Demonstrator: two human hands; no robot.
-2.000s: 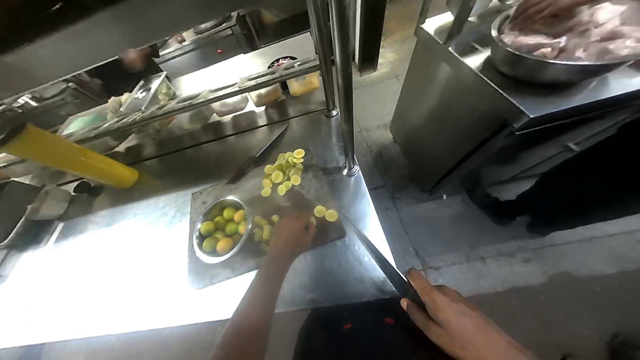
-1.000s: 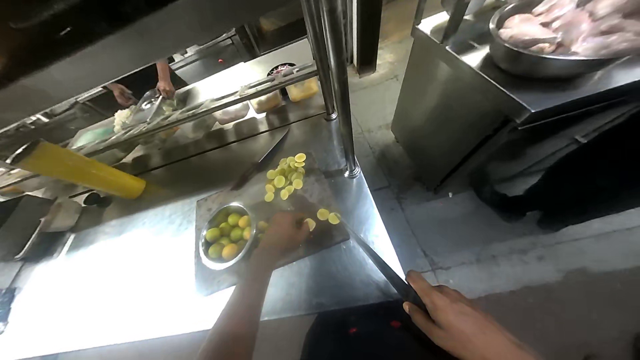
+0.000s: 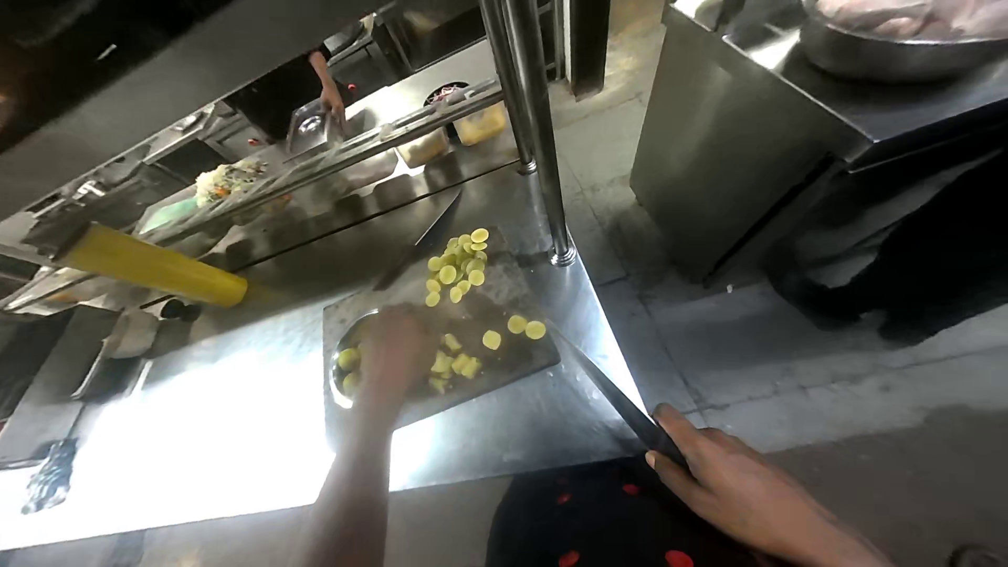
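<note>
My right hand (image 3: 724,480) grips a long kitchen knife (image 3: 610,390) by its dark handle, the blade pointing up and left toward the corner of a cutting board (image 3: 504,287). My left hand (image 3: 394,339), blurred, is over a metal bowl (image 3: 340,394) of whole limes (image 3: 348,360) and hides much of it; its fingers cannot be made out. Cut lime slices (image 3: 461,264) lie piled at the board's far side, with a few slices (image 3: 516,324) at its right edge. Paler lime pieces (image 3: 453,366) lie right of my left hand.
Another knife (image 3: 437,219) lies beyond the board. Metal posts (image 3: 543,126) rise at the counter's right edge. A yellow cylinder (image 3: 157,266) stands out at left. Food containers (image 3: 480,122) line the shelf, with a co-worker's hand (image 3: 332,102) behind. A metal bowl of raw meat (image 3: 898,59) stands at right.
My left hand has moved left from the cut pieces to the bowl of limes. My right hand keeps hold of the knife. Another slice now lies by those at the board's right edge.
</note>
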